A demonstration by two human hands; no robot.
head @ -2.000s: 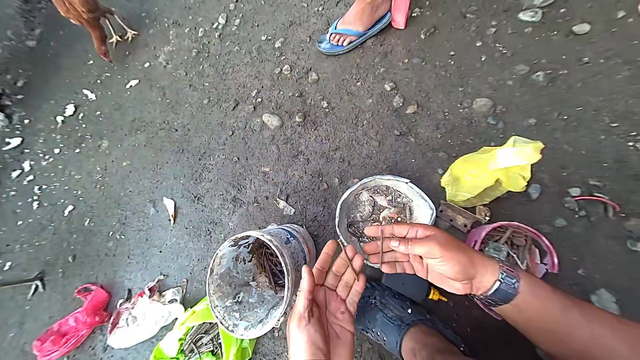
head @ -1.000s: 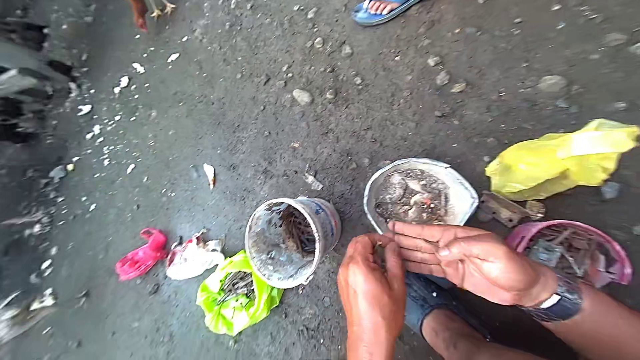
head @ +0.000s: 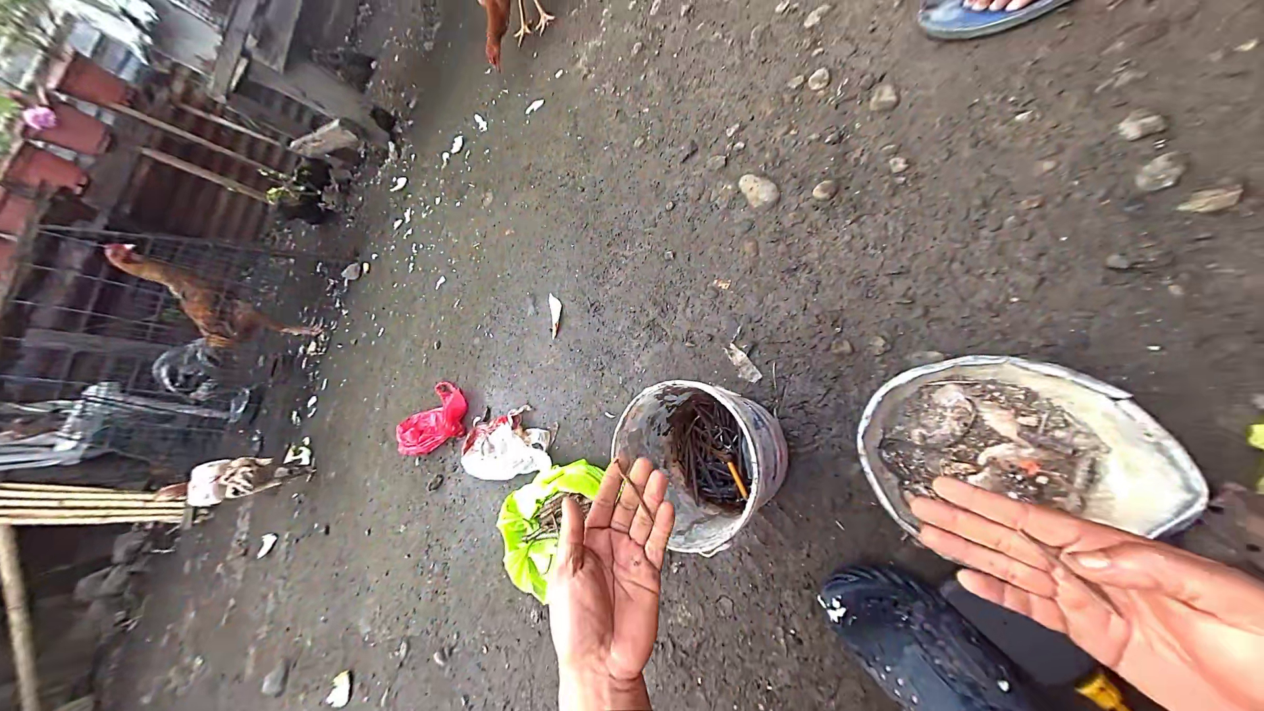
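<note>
My left hand (head: 612, 583) is palm up, fingers extended, with a thin brown rod (head: 635, 490) lying across them. It is in front of a white bucket (head: 765, 444) holding dark thin rods and an orange piece, and a lime-green plastic bag (head: 523, 538) with thin pieces inside. My right hand (head: 1047, 583) is palm up at the lower right, with another thin brown rod (head: 1101, 595) across the palm near the thumb. Beyond it lies a pale, pointed basin (head: 1145, 454) of dirt and debris. Whether the rods are nails is unclear.
A pink plastic bag (head: 433, 423) and a white-and-red bag (head: 506, 449) lie left of the bucket. A dark speckled shoe or garment (head: 918, 632) is between my hands. Chickens stand at the left (head: 202, 296) and top. A person's sandaled foot (head: 987, 15) is at the top right.
My hands were close together one second ago and are now wide apart, both palms up. The view has swung left, bringing in the wire fence and another chicken.
</note>
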